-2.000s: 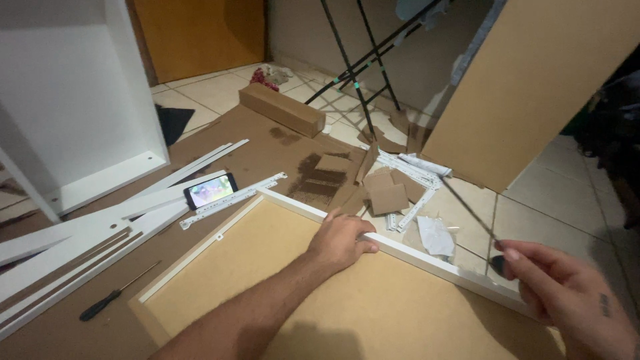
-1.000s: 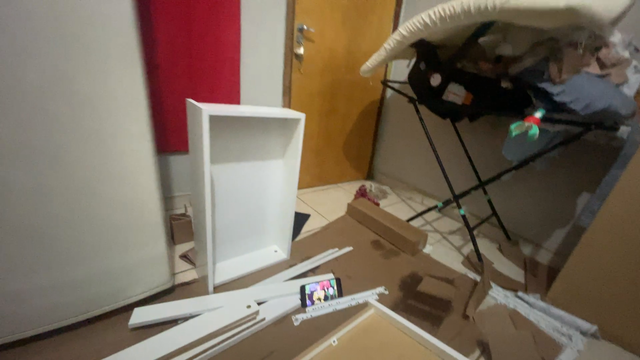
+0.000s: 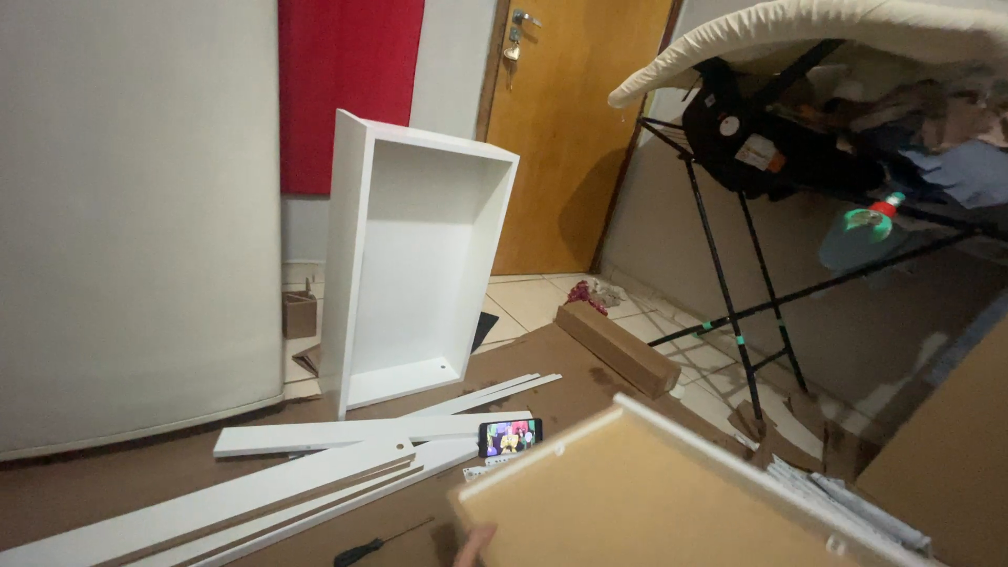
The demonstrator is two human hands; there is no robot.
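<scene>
My left hand [image 3: 475, 545] shows only by its fingers at the bottom edge, against the left edge of a tan fibreboard panel with a white frame [image 3: 677, 496]. The panel is tilted, with its near part out of view; small light fittings sit along its frame. My right hand is out of view. A screwdriver with a dark handle [image 3: 382, 542] lies on the cardboard left of the panel. Beyond the panel's far left corner is a smartphone with a lit screen [image 3: 510, 438], and several white boards [image 3: 315, 480] lie left of it.
A white open box unit [image 3: 421, 260] stands upright before a wooden door [image 3: 579, 142]. Cardboard sheeting [image 3: 520, 354] covers the floor, with a long cardboard box [image 3: 618, 346] on it. An ironing board on black legs [image 3: 717, 260] holds cloths at right. A large pale upright surface [image 3: 142, 220] fills the left.
The view has swung up and left. My left hand has gone from the panel's far frame to its left edge, and the panel has risen. My right hand, earlier holding a thin tool, has left view.
</scene>
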